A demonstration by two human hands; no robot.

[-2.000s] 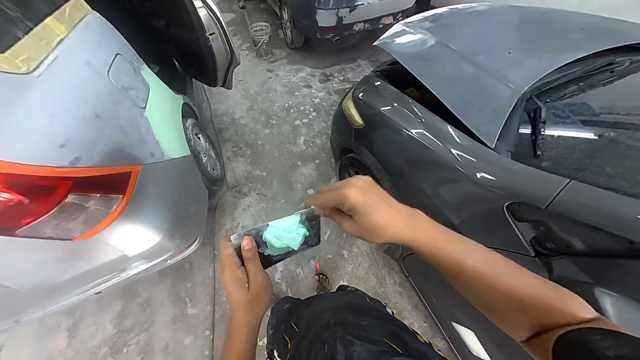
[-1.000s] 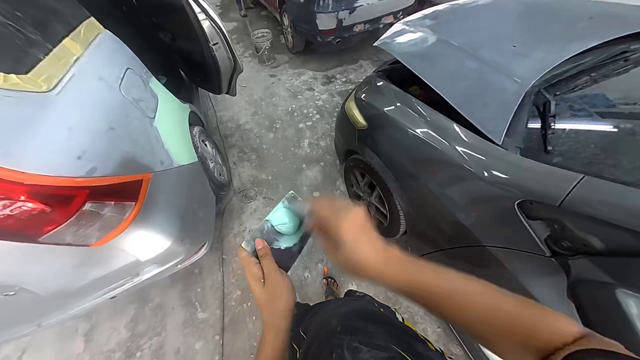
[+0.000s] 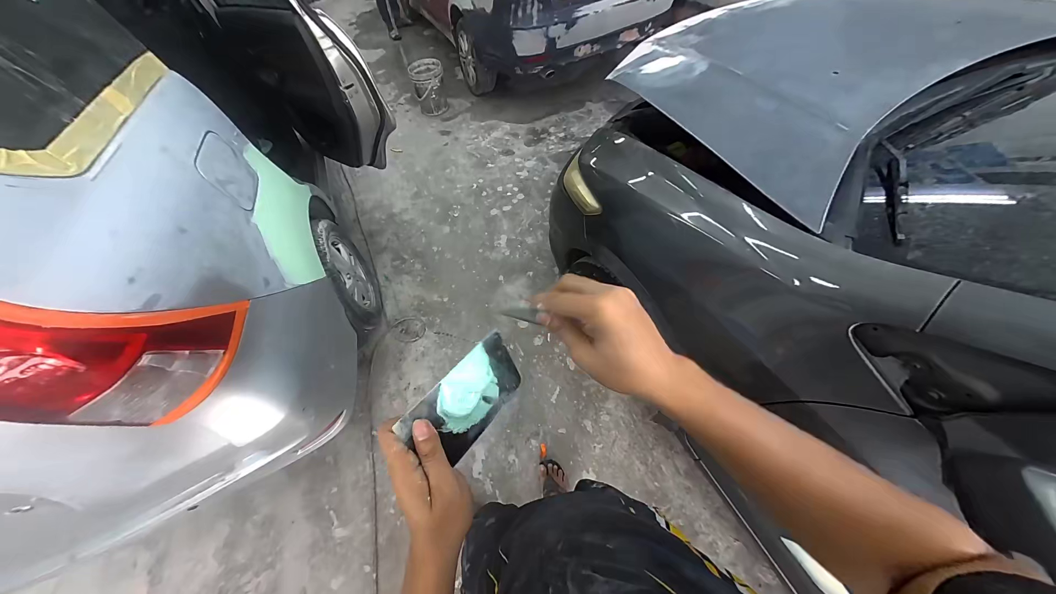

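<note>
My left hand [image 3: 431, 487] grips the near end of a dark, flat mixing board [image 3: 505, 365], thumb on top. A mound of mint-green body filler [image 3: 468, 389] lies on the board. Above and to the right of the board, my right hand [image 3: 606, 334] pinches a small flat spreader [image 3: 521, 314], blurred and seen nearly edge-on, apart from the filler. To the left stands a silver car [image 3: 157, 214] with a patch of light green filler [image 3: 283, 219] beside its rear wheel arch and orange tape [image 3: 241, 342] around its tail light.
A dark grey car [image 3: 709, 247] with its bonnet [image 3: 759, 99] raised stands on the right. The silver car's door [image 3: 363, 99] is open. Farther off are a bucket [image 3: 427, 87], a patchy dark car [image 3: 569, 37] and a person's foot [image 3: 394, 33]. Concrete floor [image 3: 462, 223] runs between the cars.
My right hand was at the board and has lifted off it, up and to the right, with the spreader. The board in my left hand has turned to a steeper slant.
</note>
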